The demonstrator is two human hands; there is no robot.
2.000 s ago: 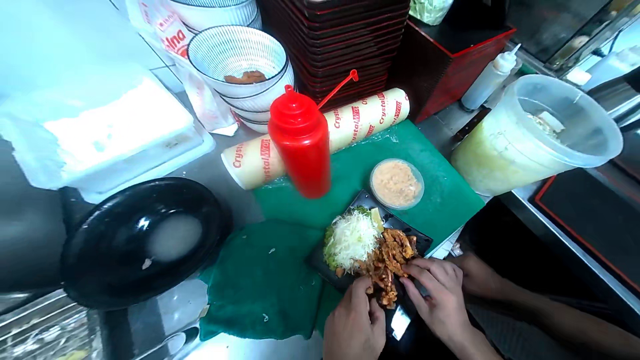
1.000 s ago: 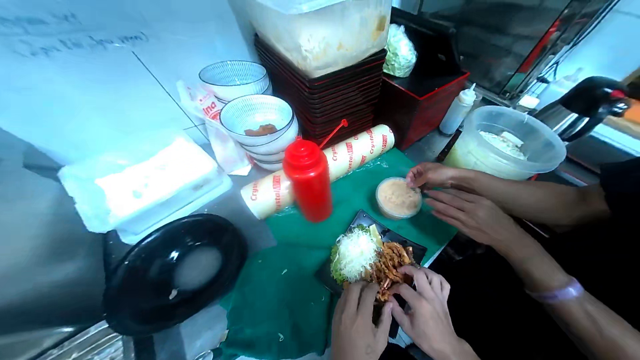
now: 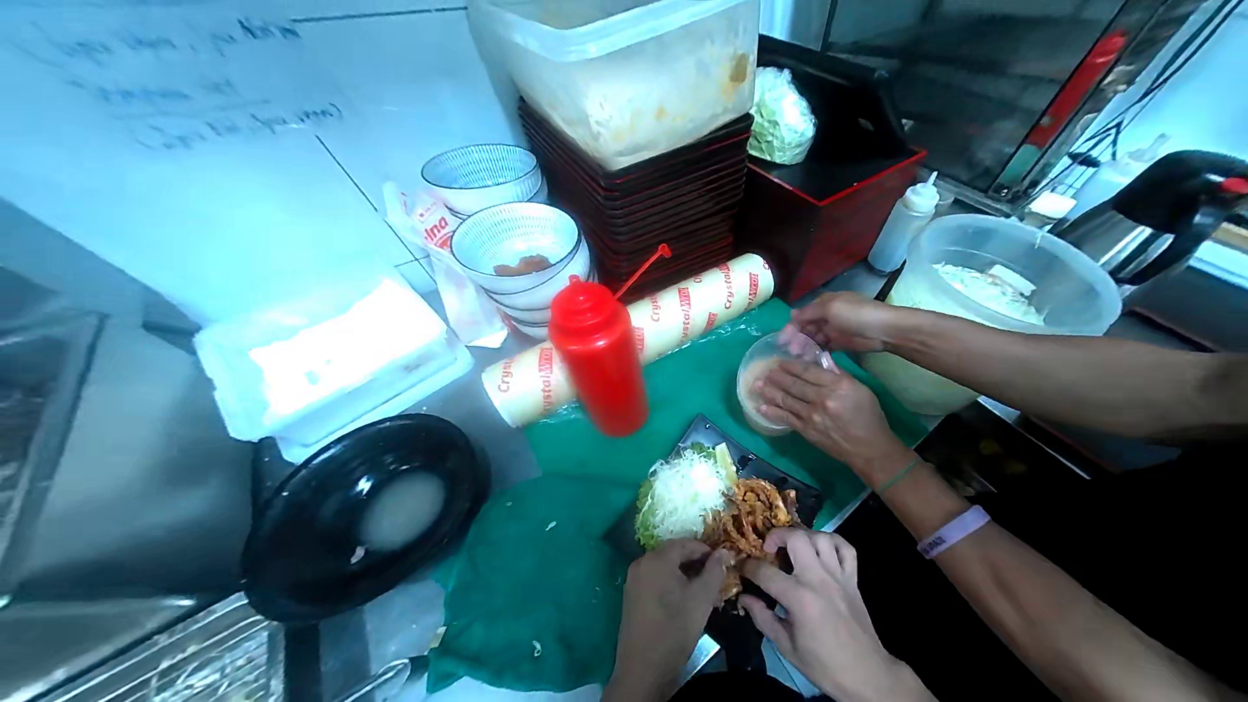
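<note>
A black plate [image 3: 702, 444] on the green cutting board holds shredded cabbage [image 3: 685, 495], a lemon wedge and browned fried food [image 3: 759, 512]. My left hand [image 3: 673, 595] touches the near left edge of the fried food with its fingertips, which are partly hidden. My right hand [image 3: 814, 600] has its bent fingers on the right side of that food. Whether either hand grips a piece is not plain. Just beyond the plate, a co-worker's two hands are at a round tub of pale sauce [image 3: 756, 390], one over its top, the other at its rim with clear film or a lid.
A red squeeze bottle [image 3: 600, 361] stands before a roll of plastic wrap [image 3: 697, 307]. Stacked bowls [image 3: 517, 253] and trays stand behind. A black pan [image 3: 366, 517] and a white container [image 3: 341, 361] are at left, a large clear bucket [image 3: 1014, 273] at right, beside the co-worker's arms.
The co-worker's hands have come in from the right to the sauce tub, one now over its top. My hands remain at the fried food. The view has shifted upward.
</note>
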